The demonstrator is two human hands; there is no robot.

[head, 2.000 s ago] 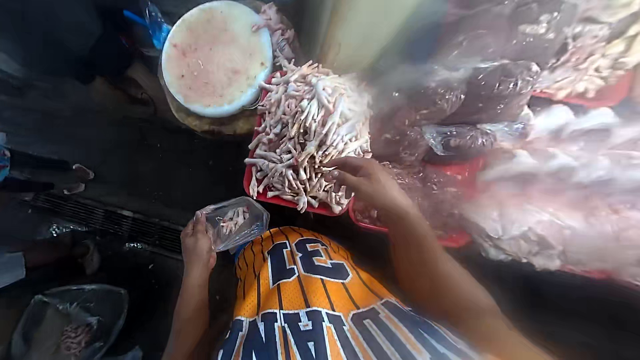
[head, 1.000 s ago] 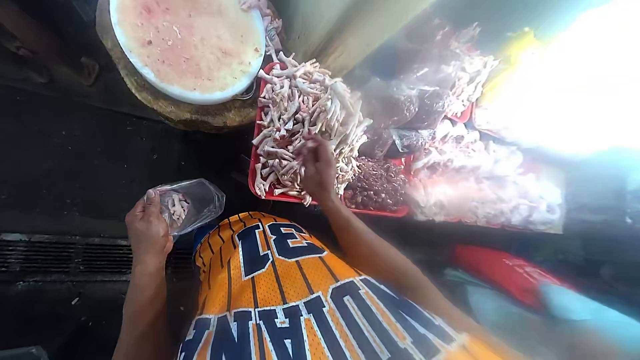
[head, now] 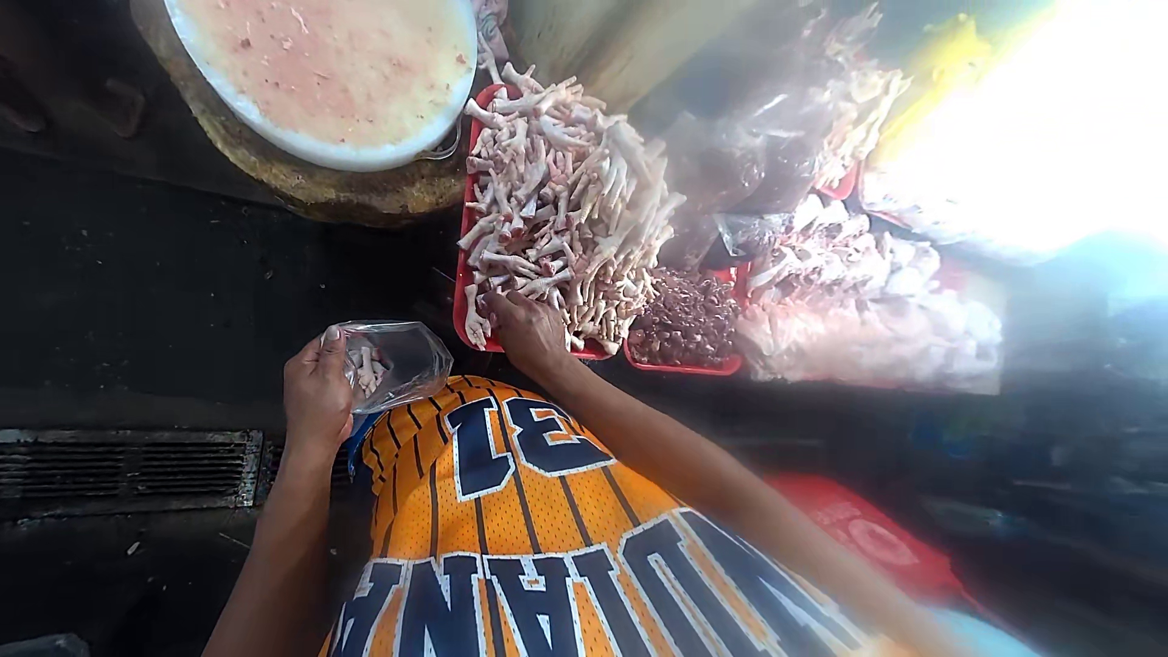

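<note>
My left hand (head: 319,388) grips the rim of a clear plastic bag (head: 415,360), which hangs open-mouthed with a few chicken feet (head: 370,370) inside. A red tray (head: 463,274) is heaped with pale chicken feet (head: 566,192). My right hand (head: 527,333) reaches to the near left corner of that heap, its fingertips at a chicken foot (head: 475,319). Whether the fingers have closed on a foot I cannot tell, since the hand hides part of the contact.
A round white-rimmed board (head: 338,82) rests on a thick wooden block (head: 365,196) at upper left. Small dark meat pieces (head: 684,319) fill a red tray right of the feet; pale poultry pieces (head: 858,301) lie further right. A metal floor grate (head: 128,465) is at left.
My right hand has moved from the middle of the heap to its near left corner. My left hand still holds the bag.
</note>
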